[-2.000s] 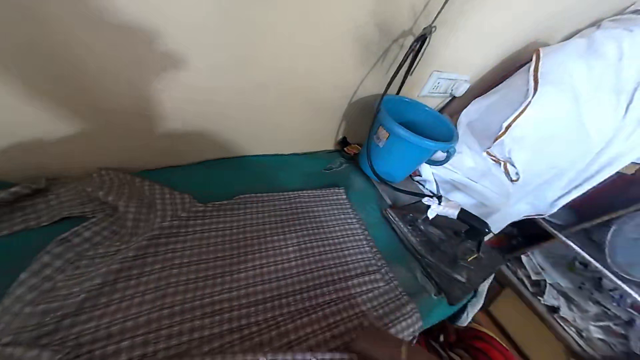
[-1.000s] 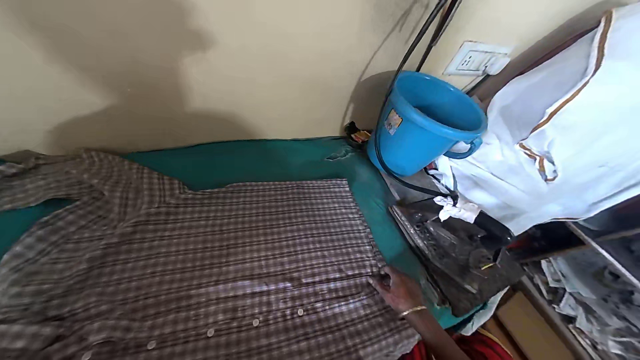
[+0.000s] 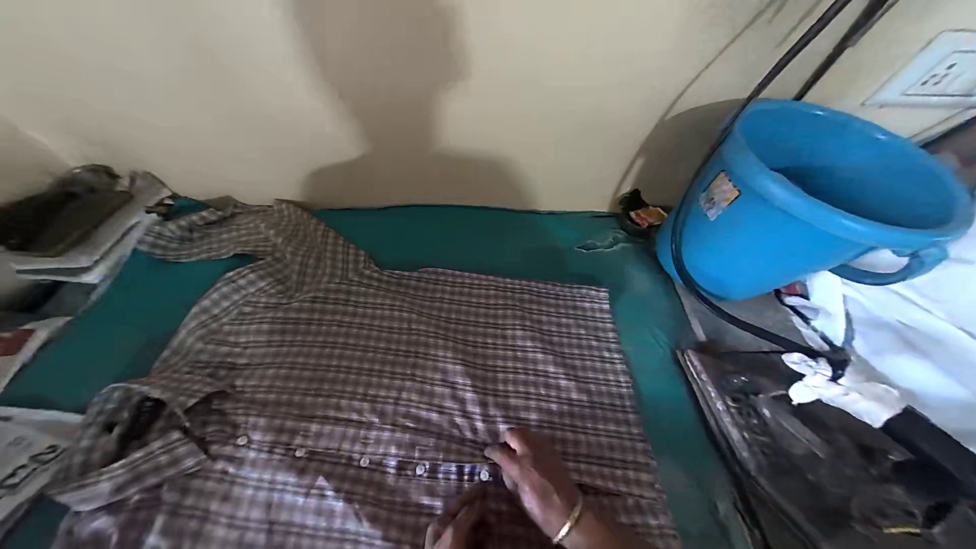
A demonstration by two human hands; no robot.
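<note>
A brown checked button-front shirt (image 3: 396, 343) lies spread on a green-covered table (image 3: 457, 229), its collar toward the left. My right hand (image 3: 537, 480), with a gold-coloured bangle at the wrist, pinches the shirt's front placket beside a white button. Just left of it, my left hand (image 3: 457, 522) rests on the fabric at the bottom edge of the view, partly cut off; its fingertips are hard to make out. A row of buttons runs leftward from the hands to the collar.
A blue plastic bucket (image 3: 808, 206) stands at the table's back right, a black cable passing around it. In front of it, an iron's black handle (image 3: 930, 450) shows over a dark pad (image 3: 770, 435). White cloth (image 3: 907, 328) lies at right; folded items and papers (image 3: 84, 244) lie at left.
My right hand has moved left from the shirt's hem to the button placket. My left hand has come into view beside it. The view has shifted left.
</note>
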